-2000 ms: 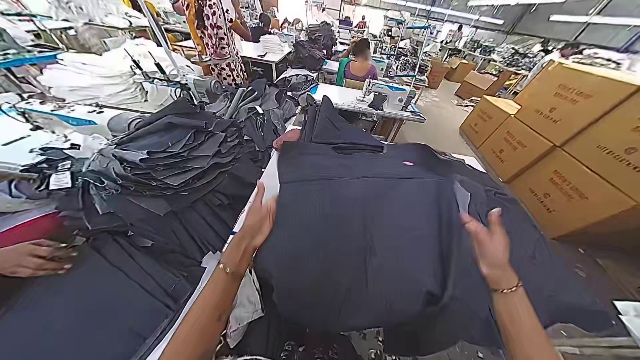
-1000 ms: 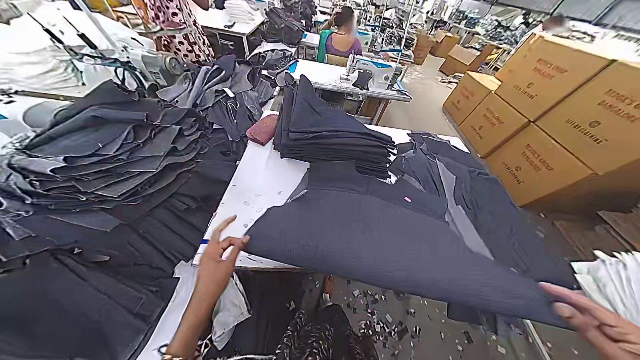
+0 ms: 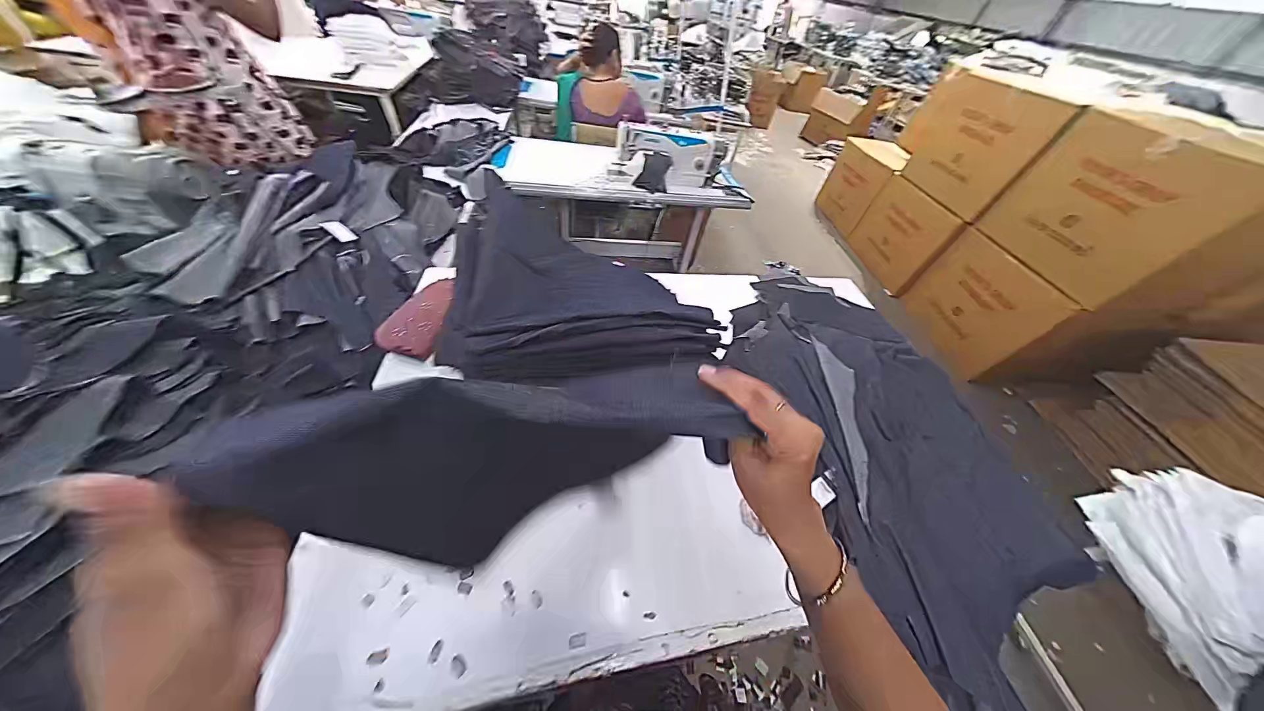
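A dark navy fabric piece (image 3: 425, 464) is stretched between my two hands above a white table (image 3: 592, 583). At the lower left, my left hand (image 3: 173, 583), blurred, grips its left end. Thumb and fingers of my right hand (image 3: 775, 434) pinch the right end, just in front of a folded stack of dark fabric (image 3: 573, 296). Right of that stack, more dark fabric pieces (image 3: 889, 474) lie spread over the table's right side and hang off its edge. A maroon pad or cloth (image 3: 417, 321) touches the stack's left side.
Heaped dark fabric pieces (image 3: 109, 395) fill the left. Stacked cardboard boxes (image 3: 1066, 188) stand at the right, with flattened cardboard (image 3: 1175, 405) and white fabric (image 3: 1185, 573) below. Beyond the table is a sewing machine (image 3: 671, 153); a seated person (image 3: 599, 89) is farther back. Scraps dot the tabletop and floor.
The fabric piece, earlier spread wide across the table's near side, is now raised and gathered between my hands. My right hand has come inward from the far right to beside the folded stack.
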